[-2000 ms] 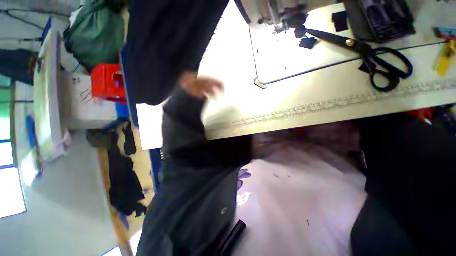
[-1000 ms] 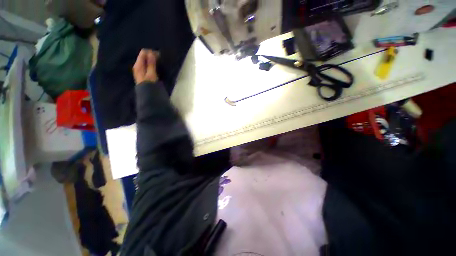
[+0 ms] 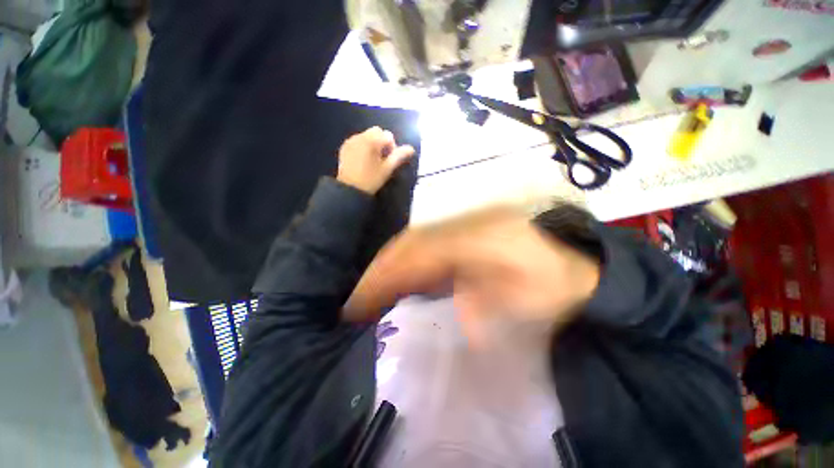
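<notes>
The black fabric panel point(image 3: 247, 137) covers the left of the table and hangs over its front edge. Its right edge lies close to the needle area. My left hand point(image 3: 375, 160) is on this panel near its right edge, fingers curled and closed on the cloth. My right hand point(image 3: 507, 265) is strongly blurred. It reaches left across my body, in front of the table edge, towards the fabric's near side. Whether it holds anything cannot be told. The presser foot area point(image 3: 443, 84) is under a bright lamp, beyond my left hand.
Black shears point(image 3: 572, 146) lie right of the needle with small black scraps. Behind them are a smartphone point(image 3: 594, 78) and the dark control panel point(image 3: 631, 14). A yellow tool point(image 3: 690, 130) and a pen point(image 3: 709, 94) lie farther right. A red basket is below right.
The black fabric has come rightward over the white table top with my left hand, which moved right and nearer. My right hand has come into view, crossing leftward.
</notes>
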